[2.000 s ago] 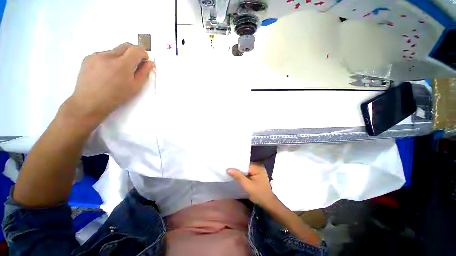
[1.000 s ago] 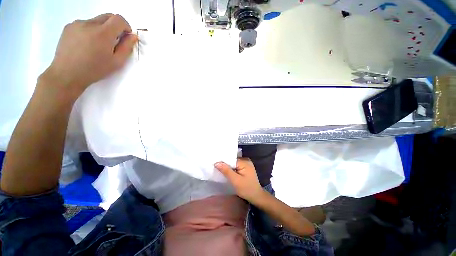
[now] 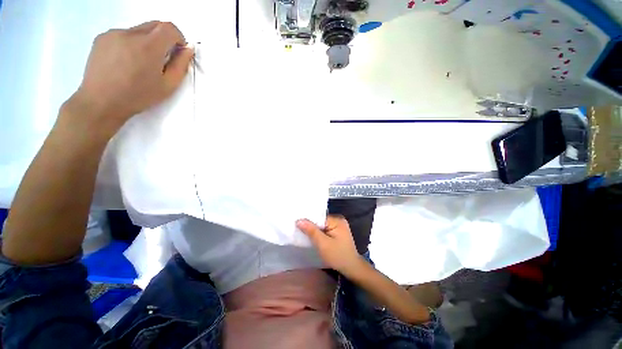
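Note:
A white fabric panel lies over the machine bed and hangs over the front edge toward my lap. A thin dark seam line runs down its left part. My left hand pinches the panel's upper left corner. My right hand grips its lower right corner, thumb on top, fingers hidden behind the cloth. The presser foot area of the sewing machine is just above the panel's top edge, beside the dark round tension dial.
A black smartphone lies at the table's right. A measuring tape strip runs along the front edge. White cloth hangs below the table at right. A blue bin is below left. Brown tape is at the right end.
Compared with two seconds ago, the panel, my left hand and its held corner have moved left and up. My right hand has shifted slightly left. Both hands keep their hold.

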